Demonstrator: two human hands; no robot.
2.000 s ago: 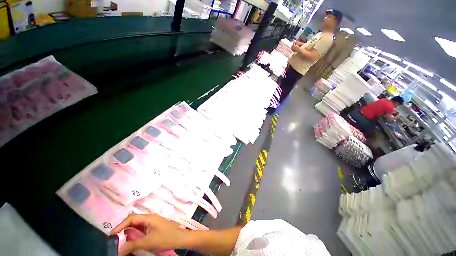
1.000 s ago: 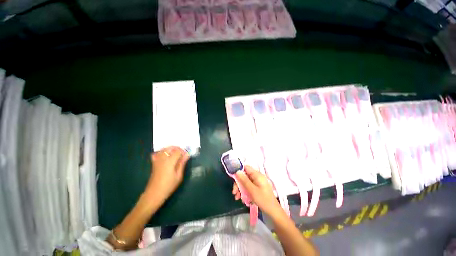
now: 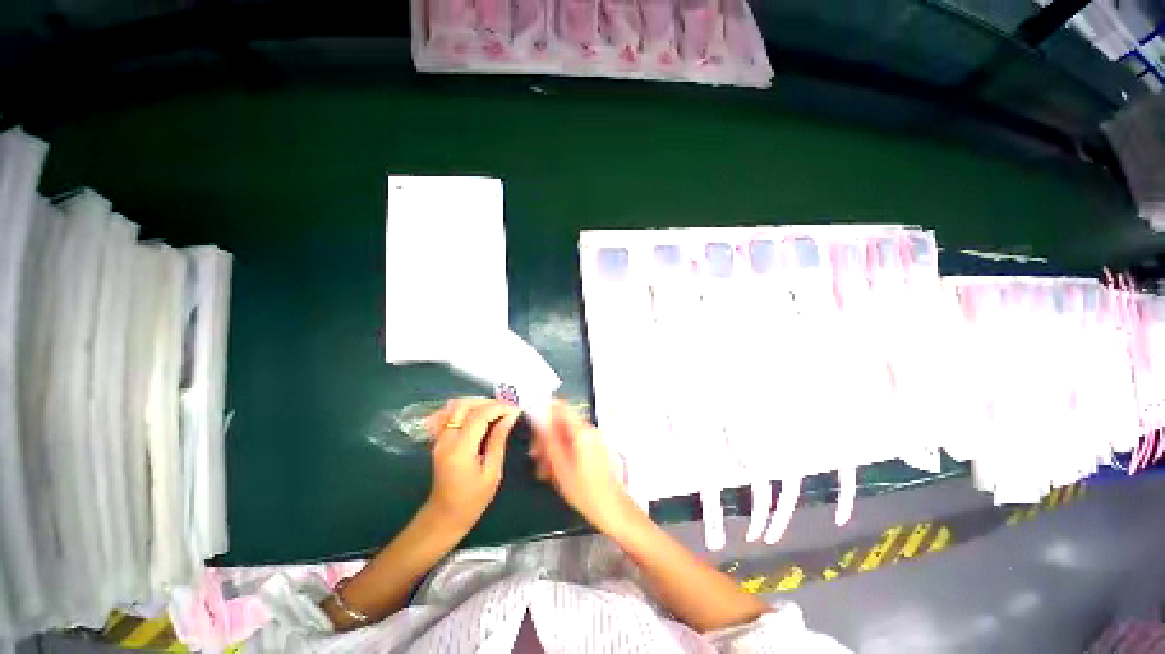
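Observation:
A stack of empty white bags (image 3: pixel 446 268) lies on the green mat. One bag (image 3: pixel 526 358) slants off its lower end towards my hands, with a small dark printed mark near its mouth. My left hand (image 3: pixel 470 450) pinches the bag beside that mark. My right hand (image 3: pixel 575 463) is blurred, its fingers at the bag's end close to my left fingertips. No smartwatch shows in it; what it holds is hidden. To the right, a tray of bagged watches (image 3: pixel 754 371) shows grey squares along its far edge and pink straps over its near edge.
Tall white stacked trays (image 3: pixel 121 396) stand at the left. Another tray of pink items (image 3: pixel 594 58) lies at the far side. A neighbouring full tray (image 3: pixel 1041 383) is at the right. Pink pieces in clear film (image 3: pixel 230 611) sit low by the bench edge. Yellow-black tape (image 3: pixel 882 552) marks the floor.
The view has swung from the aisle down to the bench. The right hand, which held a pink smartwatch, has moved left to the bag. The left hand has pulled a bag askew from the stack.

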